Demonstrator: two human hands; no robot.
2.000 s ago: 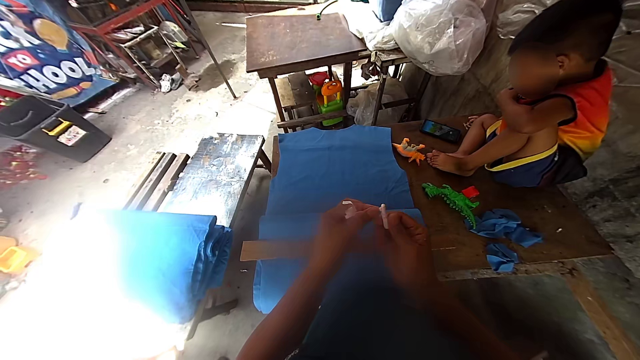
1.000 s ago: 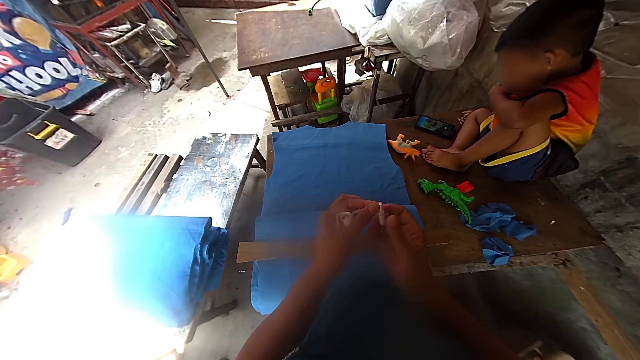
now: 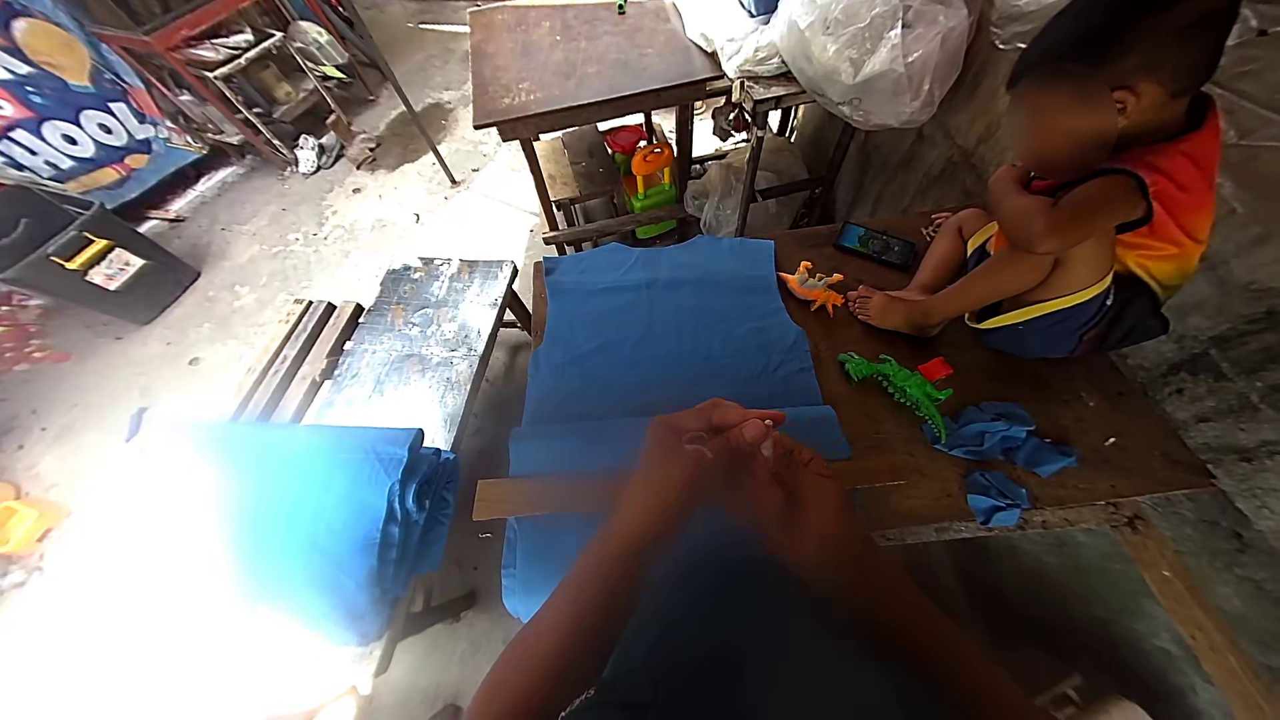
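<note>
My left hand [image 3: 690, 450] and my right hand [image 3: 800, 480] meet above the blue cloth [image 3: 670, 330], fingertips together. Between them is a small white item [image 3: 767, 440], too blurred to name, pinched at least by my right hand. A thin white curl, perhaps thread or string, shows at my left fingers. Beneath my wrists a flat wooden strip [image 3: 545, 497] lies across the cloth, whose near part is folded over. The cloth spreads on a dark wooden table [image 3: 1100, 420].
A person [image 3: 1080, 200] sits on the table's right side by a phone [image 3: 875, 245], an orange toy dinosaur [image 3: 815, 288], a green toy dinosaur [image 3: 900, 388] and blue cloth scraps [image 3: 1000, 438]. Folded blue cloth [image 3: 300, 520] lies on a bench [image 3: 420, 340] at left.
</note>
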